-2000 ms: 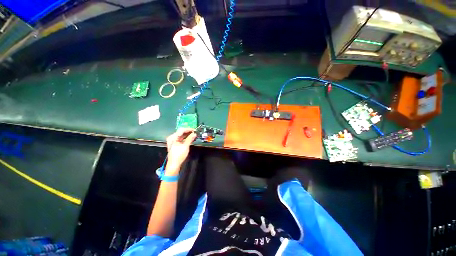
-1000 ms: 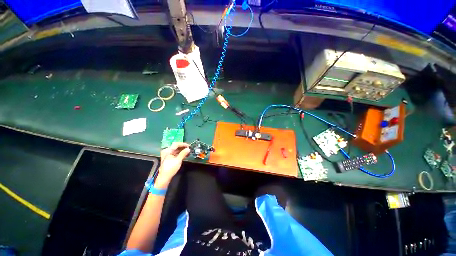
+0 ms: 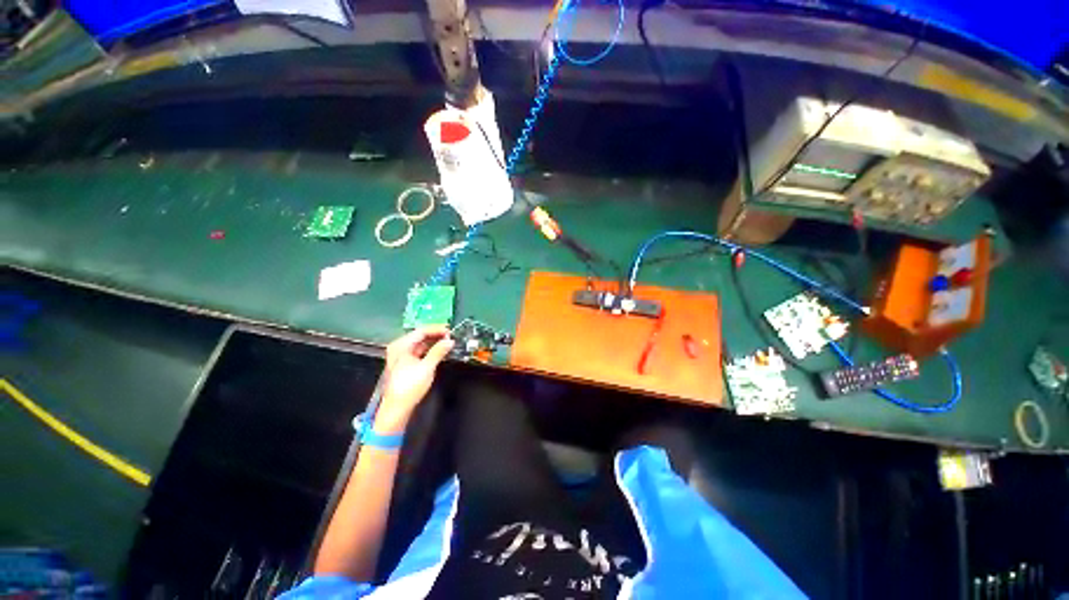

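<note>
My left hand [image 3: 413, 359], with a light blue wrist strap [image 3: 380, 438], is at the bench's front edge. Its thumb and fingers pinch the left edge of a dark circuit board [image 3: 478, 341], just left of the orange-brown fixture base [image 3: 586, 346]. A plain green board [image 3: 429, 306] lies right behind the fingers. The black connector block [image 3: 617, 304] sits at the base's top edge with cables entering. A thin red piece [image 3: 649, 342] lies on the base, with no board on it. My right hand is not in view.
Two green-white boards [image 3: 762, 382] and a dark remote control [image 3: 869, 375] lie right of the base. Behind are an orange switch box [image 3: 932, 295], a beige oscilloscope [image 3: 867, 164] and a blue cable [image 3: 692, 236]. A white bottle [image 3: 471, 164] and tape rings [image 3: 394, 230] are at the left.
The camera view has shifted, showing more of the screens at the top than at first. My left hand stays at the dark board beside the base, with no clear change of grip.
</note>
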